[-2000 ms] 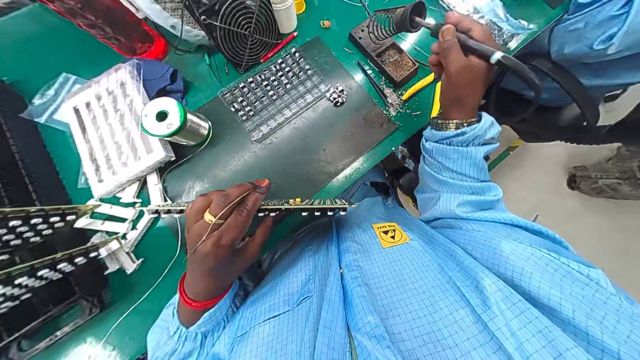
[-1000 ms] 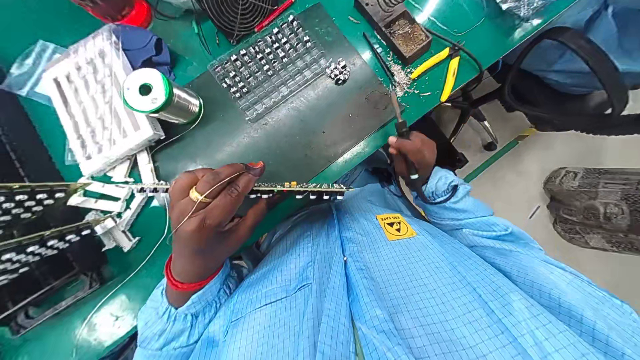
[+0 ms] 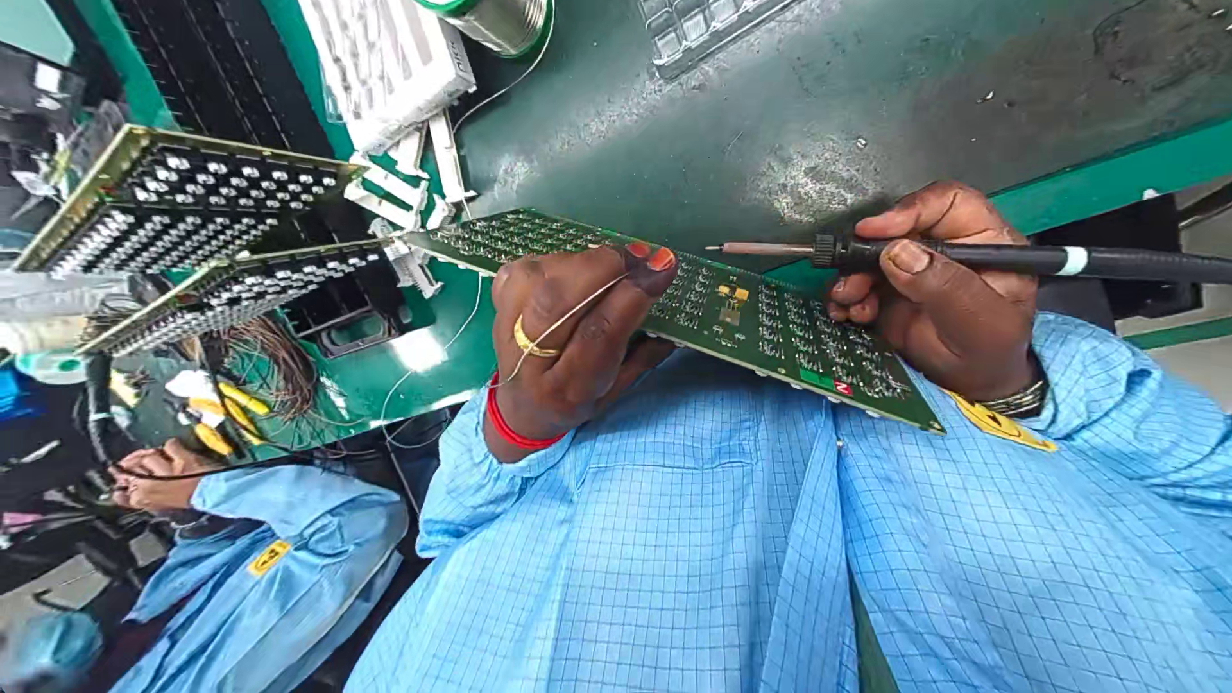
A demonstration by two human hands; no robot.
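Note:
My left hand (image 3: 587, 337) grips the long edge of a green printed circuit board (image 3: 717, 322) and holds a strand of solder wire (image 3: 568, 318) between its fingers. The board is tilted, with rows of solder joints facing up and a gold-coloured patch near its middle. My right hand (image 3: 948, 289) is closed around the handle of a soldering iron (image 3: 770, 249). The iron's tip points left, just above the board's far edge, and does not appear to touch it. Part of the solder spool (image 3: 505, 21) shows at the top, with a strand trailing down from it.
Two populated circuit boards (image 3: 221, 178) stand at the left beside white plastic brackets (image 3: 395, 192). A white tray (image 3: 395, 72) and a clear component tray (image 3: 707, 24) lie farther back on the dark mat (image 3: 616, 125). At lower left are a co-worker's hands (image 3: 164, 476), cables and yellow-handled tools (image 3: 231, 414).
My right hand has brought the soldering iron from near its stand down to the board. The board now shows its soldered face, where it was seen nearly edge-on. The view has swung left.

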